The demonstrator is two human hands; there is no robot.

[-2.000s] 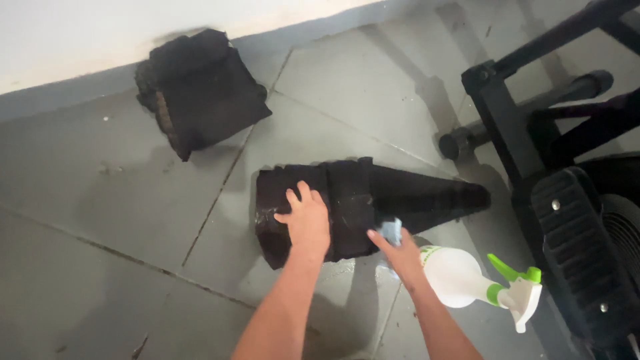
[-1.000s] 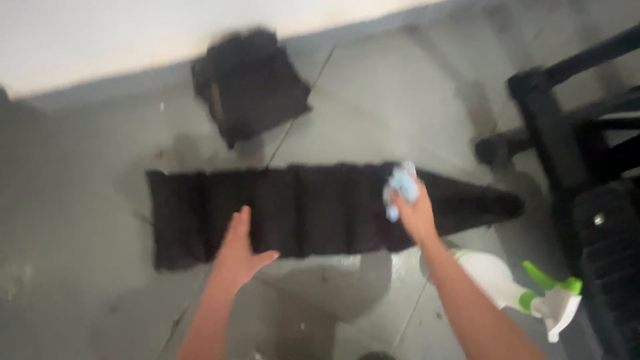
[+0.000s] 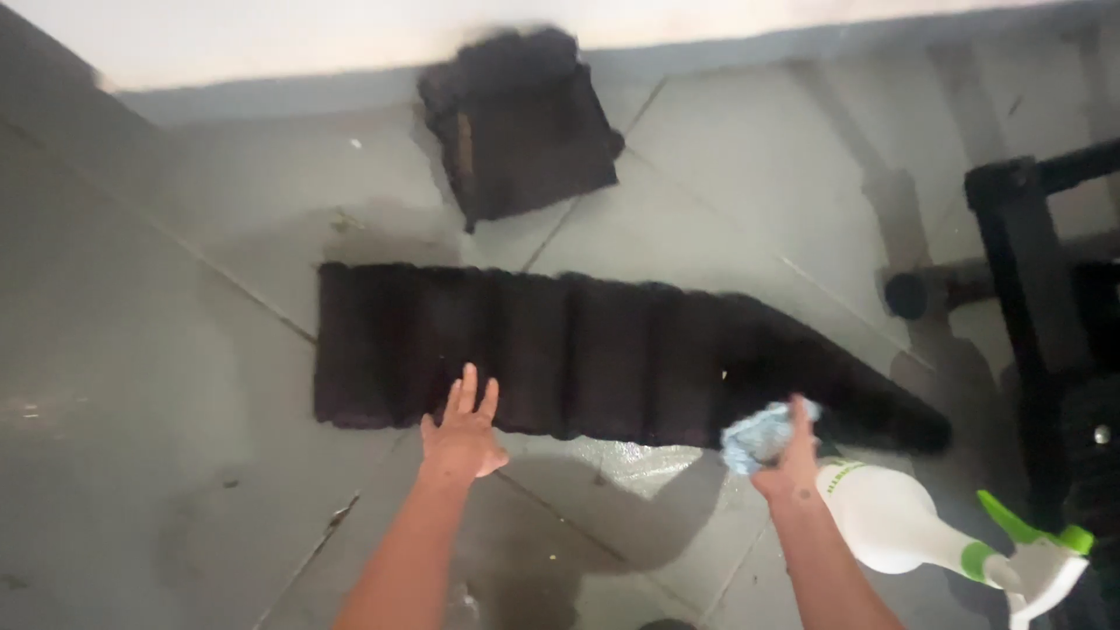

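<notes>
A long black padded piece (image 3: 560,354) with cross seams lies spread flat on the tiled floor, tapering to a rounded tip at the right. My left hand (image 3: 464,433) rests with fingers spread on its lower edge, left of the middle, holding nothing. My right hand (image 3: 792,455) grips a crumpled light-blue cloth (image 3: 757,435) at the lower edge, near where the taper begins. Just right of that hand, a white spray bottle (image 3: 884,516) with a green trigger lies on its side.
Another black piece, folded up (image 3: 534,131), lies near the base of the white wall (image 3: 744,17). Black metal equipment with a tubular frame (image 3: 1006,254) stands at the right. Wet, shiny patches (image 3: 647,464) show on the floor tiles (image 3: 236,367).
The black piece, folded over on itself two seconds ago, has been opened out to the left. My right hand has moved down with the cloth from the piece's upper part to its lower edge.
</notes>
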